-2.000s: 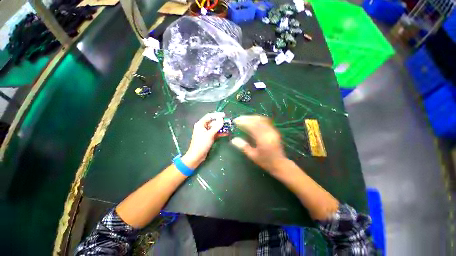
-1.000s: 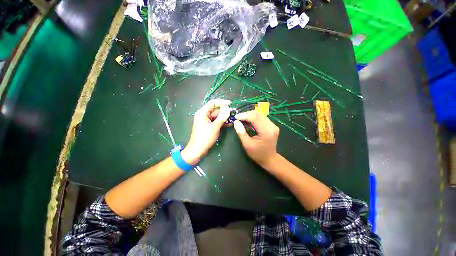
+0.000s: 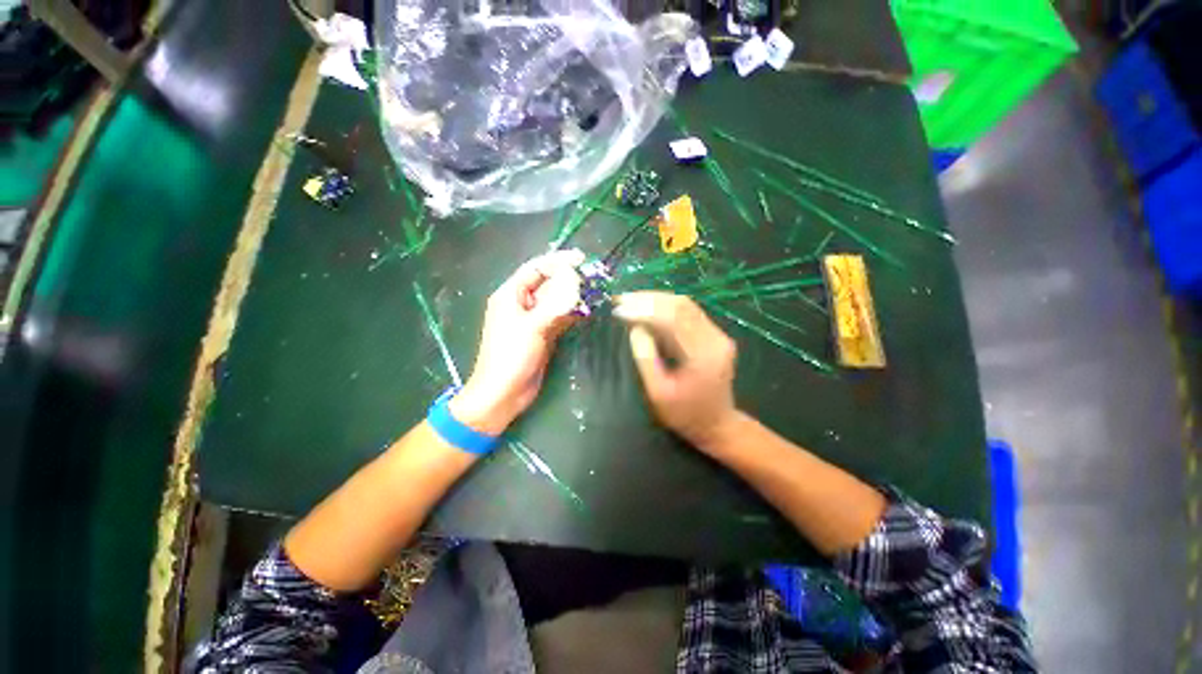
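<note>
My left hand [image 3: 522,324] holds a small circuit board assembly [image 3: 592,286] between thumb and fingers, above the middle of the dark green mat. Dark wires run from it up to a yellow-orange piece [image 3: 678,225]. My right hand [image 3: 678,356] is just right of the board, with thumb and forefinger near each other; it is slightly blurred and I cannot tell if it holds anything small. Another small board [image 3: 639,188] lies beyond my hands, near a white square piece [image 3: 688,149].
A large clear plastic bag [image 3: 521,112] with black parts lies beyond my hands. Thin green strips [image 3: 778,283] are scattered mid-bench. A yellow block [image 3: 854,312] lies at right. A wired unit [image 3: 330,188] lies at left. A green crate [image 3: 982,66] stands beyond the right corner.
Since one second ago, my right hand has drawn slightly away from the board. The yellow-orange piece has shifted farther from me and now shows clear of my right hand.
</note>
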